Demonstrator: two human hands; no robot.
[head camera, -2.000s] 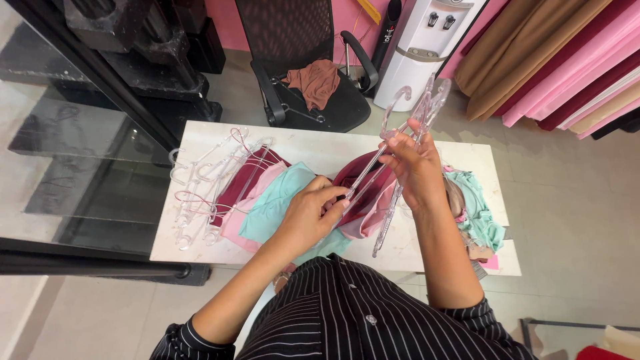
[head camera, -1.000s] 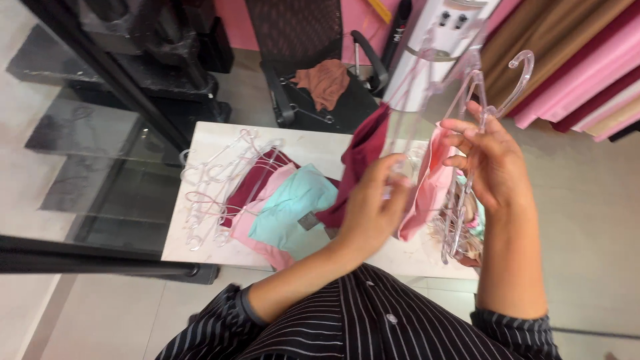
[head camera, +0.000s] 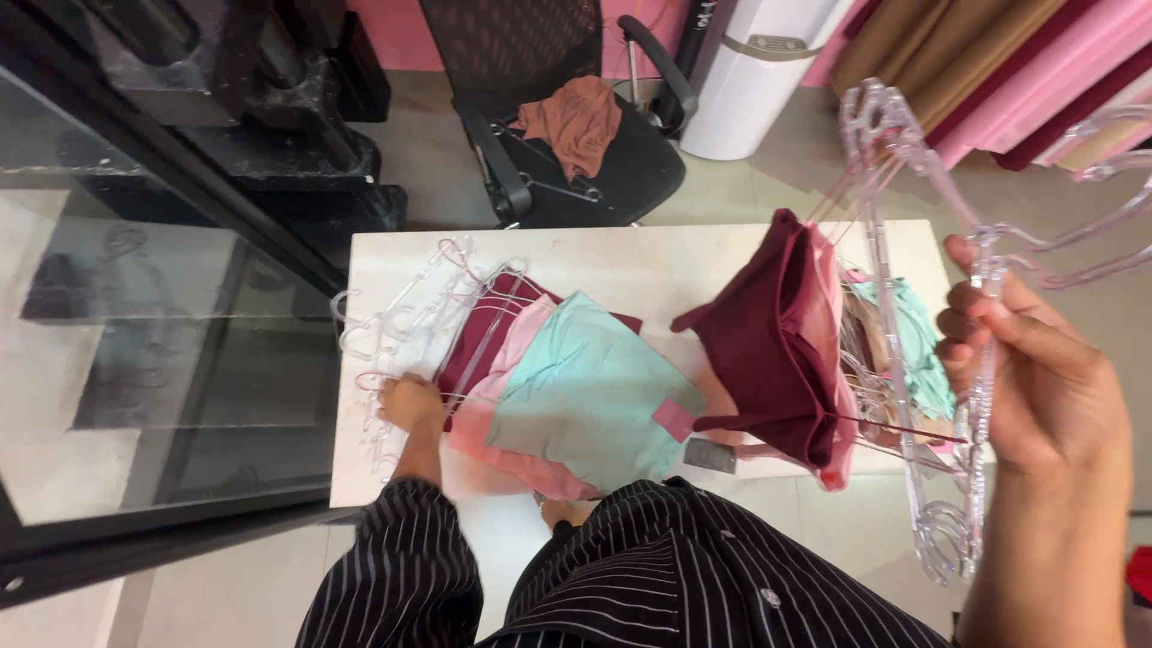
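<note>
My right hand is closed around several clear plastic hangers at the right, raised above the table. From them hang a maroon strappy garment and, behind it, a pink garment. My left hand is down at the table's left side, on the clear hangers there; whether its fingers grip one cannot be told. Beside it lie a folded maroon garment, a pink one and a mint green one with a pink tag.
The white table also bears a mint and beige garment pile at the right. Beyond it stand a black office chair with a brown garment and a white water dispenser. Glass panels border the left.
My left hand has moved left, from the garments beside my right hand to the hangers at the table's left. My right hand still holds hangers, with the maroon and pink garments hanging from them.
</note>
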